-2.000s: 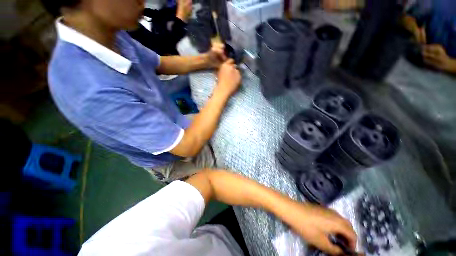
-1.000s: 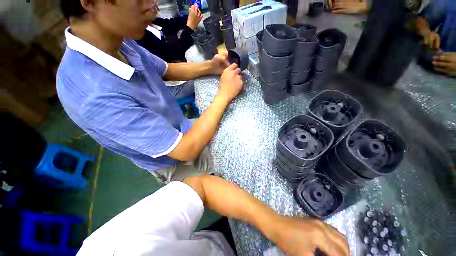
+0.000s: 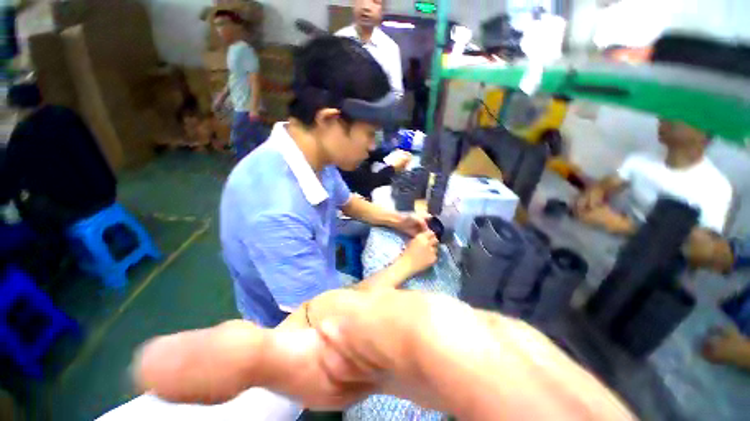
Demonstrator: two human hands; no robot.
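Observation:
A large, blurred bare hand (image 3: 362,353) fills the lower middle, very close to the camera. It comes in from the lower right and looks like my right hand. A fingertip points left; the other fingers and any grip are hidden or cut off. My left hand is not in view; only a white sleeve (image 3: 238,407) shows at the bottom edge. Behind the hand, dark stacked housings (image 3: 493,259) stand on the bubble-wrapped table (image 3: 386,247). The near part of the table is hidden.
A neighbour in a blue shirt (image 3: 275,222) works on a dark part at the left. White carton (image 3: 485,197) stands behind the stacks. Green post (image 3: 437,66) and beam (image 3: 608,86) rise beyond. More people sit at the right. Blue stools (image 3: 115,238) stand on the green floor.
The view has lifted and shows more of the room. The near housings and pile of inserts have left the view. A hand has come up close before the camera.

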